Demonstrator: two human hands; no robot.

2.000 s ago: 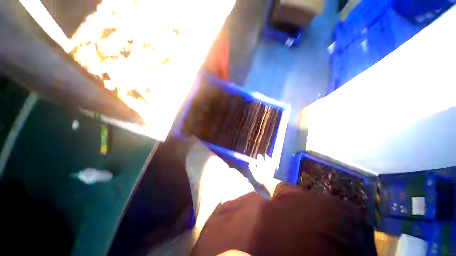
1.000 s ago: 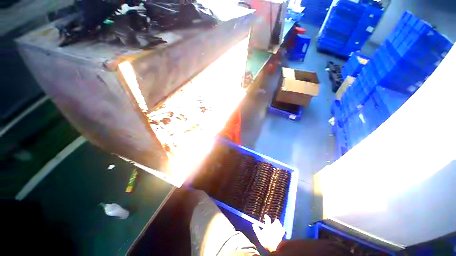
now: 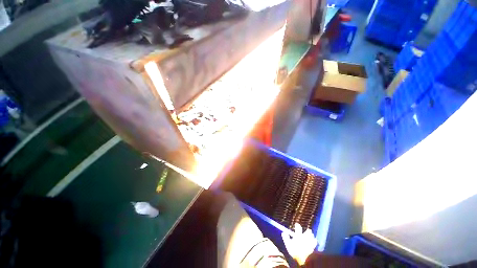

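Observation:
My right hand [image 3: 299, 243], white and washed out by glare, is at the near edge of a blue tray [image 3: 330, 207] at lower centre. Its fingertips are at the ends of the tight brown-black ridged rows [image 3: 299, 196] in the tray. Glare and blur hide whether it grips a piece. A dark sleeve runs from it to the bottom edge. My left hand is not in view.
A lit box [image 3: 112, 99] glows at left, small dark pieces inside and black spiky pieces [image 3: 157, 23] on top. A white object [image 3: 145, 209] and green-yellow stick [image 3: 162, 180] lie on the green bench [image 3: 123, 230]. A carton [image 3: 340, 86] and blue crates [image 3: 418, 115] stand beyond.
The view has tilted up, bringing the box top and carton into sight, then shifted so things sit further right. My right hand remains at the tray's near edge.

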